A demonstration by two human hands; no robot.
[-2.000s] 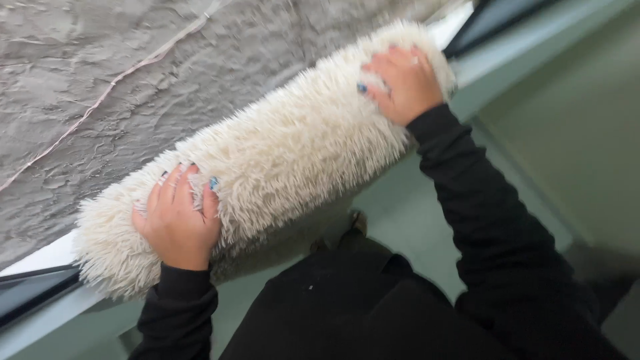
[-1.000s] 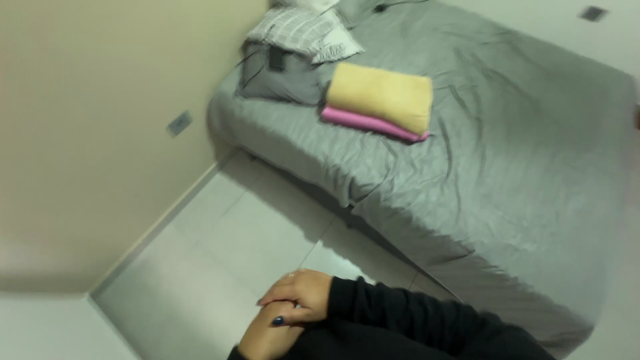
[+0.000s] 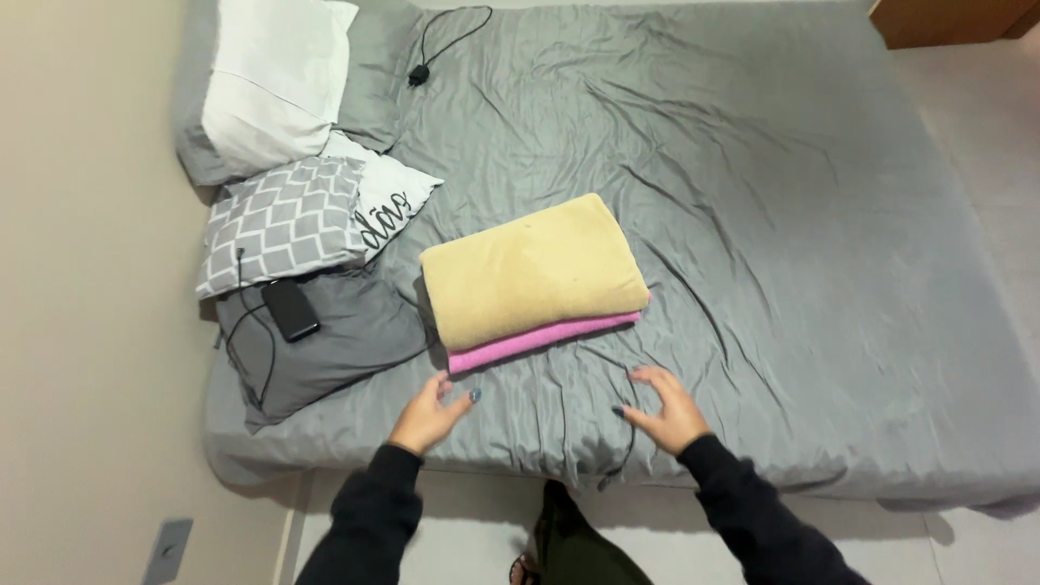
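A folded yellow blanket (image 3: 532,272) lies on top of a folded pink blanket (image 3: 544,340), both on the bed's rumpled grey sheet (image 3: 780,244). My left hand (image 3: 433,413) is just below the stack's lower left corner, fingers apart and holding nothing. Below the stack's right end is my right hand (image 3: 666,409), also empty, with thumb and fingers spread. Neither hand appears to touch the blankets.
Left on the bed are a white pillow (image 3: 272,77), a patterned cushion (image 3: 284,223), a dark grey cushion (image 3: 341,341) and a black phone (image 3: 291,309) with a cable. A black charger (image 3: 418,75) lies near the top. A brown wooden piece (image 3: 942,20) stands top right.
The fluffy cream item under my hands two seconds ago is out of view. My hands, together one second ago, are now apart in front of the folded blankets. The view has turned to the bed.
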